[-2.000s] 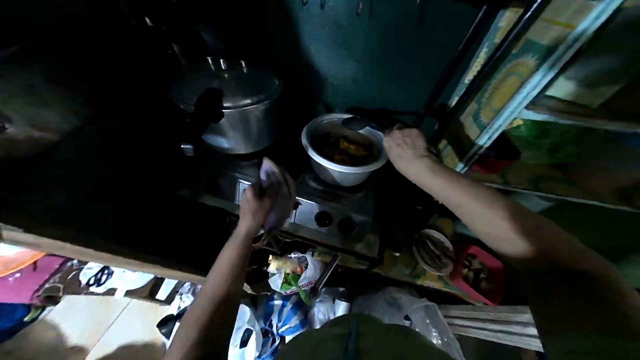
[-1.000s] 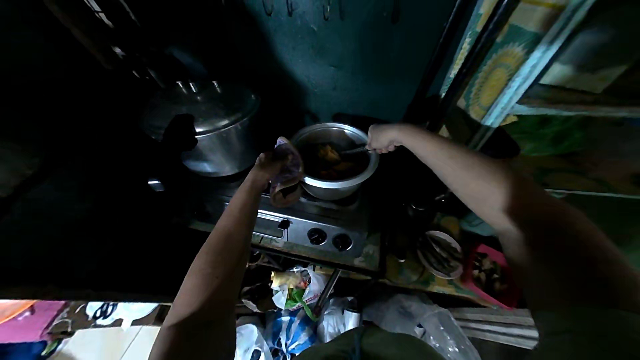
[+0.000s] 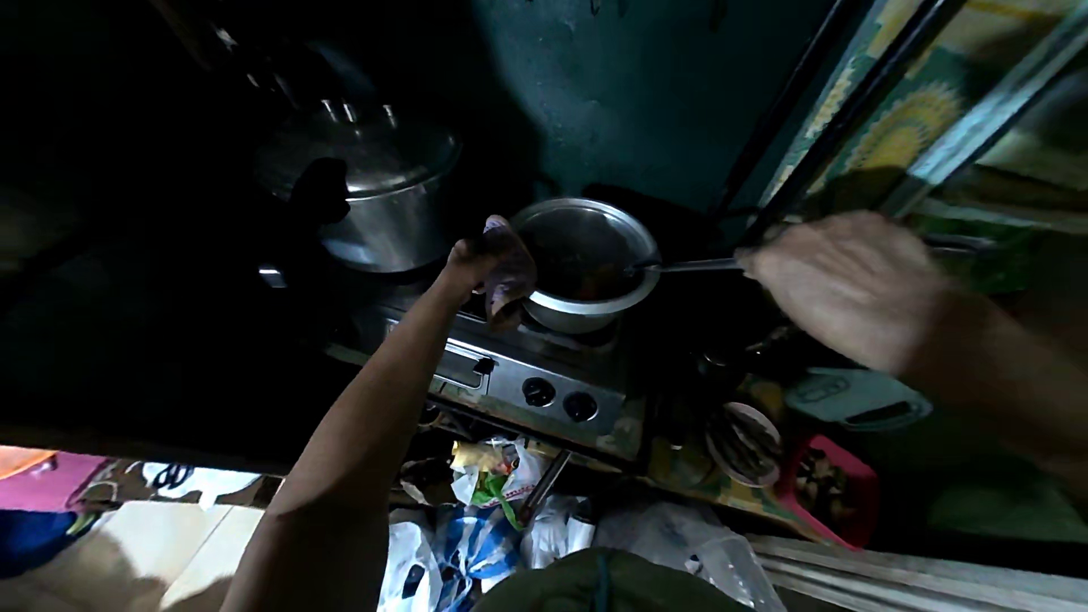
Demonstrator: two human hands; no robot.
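Note:
A metal pot [image 3: 586, 319] with dark food inside stands on the right side of the gas stove [image 3: 518, 374]. My left hand [image 3: 472, 263] grips a folded purple cloth [image 3: 510, 276] against the pot's left rim. To the right of the pot, my right hand [image 3: 837, 272], blurred, is closed on the handle of a long metal utensil [image 3: 701, 266]. That utensil's dark end rests at the pot's right rim; its exact shape is hard to make out. Further left on the stove stands a large lidded aluminium pot [image 3: 391, 225].
A bowl of long dark items [image 3: 744, 446], a pink basin of food pieces [image 3: 829, 489] and a pale green board [image 3: 858, 398] lie at right. Plastic bags [image 3: 480, 544] sit below the stove. A metal-edged shelf [image 3: 986, 102] rises at upper right.
My right hand has moved right, away from the pot, holding the utensil. My left hand, with the cloth, has come to the pot's rim since the earliest frame. The pale green board now shows.

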